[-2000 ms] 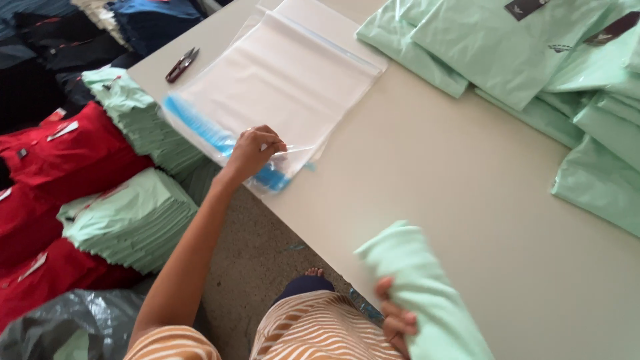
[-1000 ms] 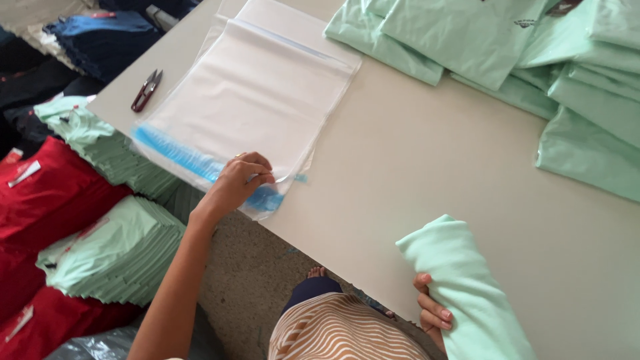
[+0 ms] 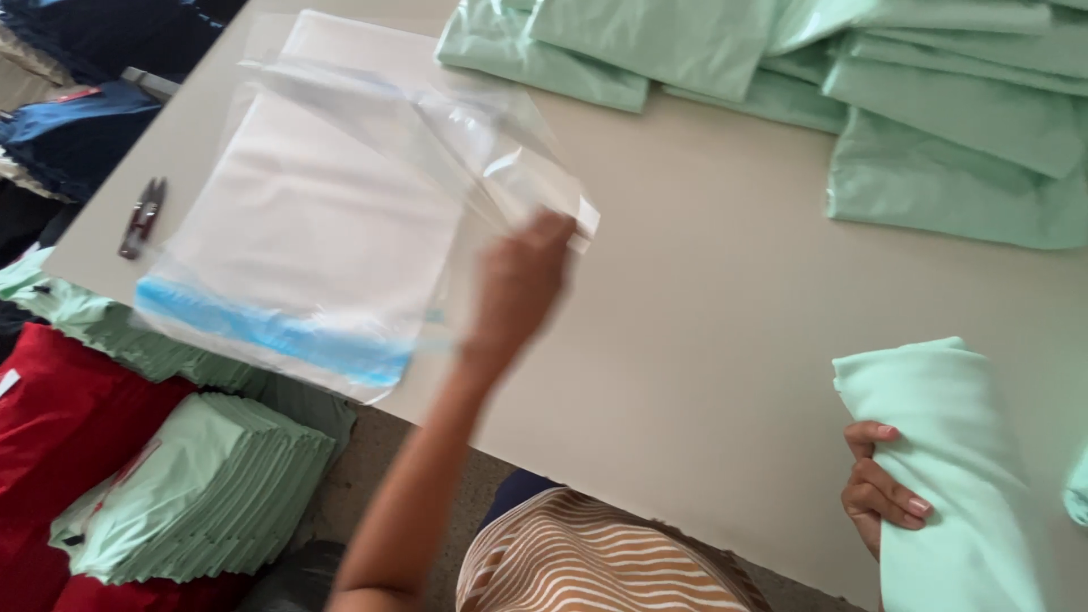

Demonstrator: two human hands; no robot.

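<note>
My left hand (image 3: 523,276), blurred, grips the edge of a clear plastic bag (image 3: 476,144) that lifts off a pile of flat clear bags (image 3: 323,204) with a blue strip along the near end. Against my right hand (image 3: 884,489) lies a folded mint-green garment (image 3: 952,459), its fingers curled around the left side; the thumb is hidden. A pair of thread snips (image 3: 143,218) lies left of the bag pile.
Bagged mint-green garments (image 3: 943,161) are heaped at the table's far right. Below the left table edge are a stack of folded mint-green garments (image 3: 204,489), red garments (image 3: 59,442) and dark blue clothing (image 3: 93,144). The pale tabletop (image 3: 663,357) spans between.
My left hand has moved right from the near end of the bag pile, drawing a clear bag along with it. My right hand still holds the folded garment.
</note>
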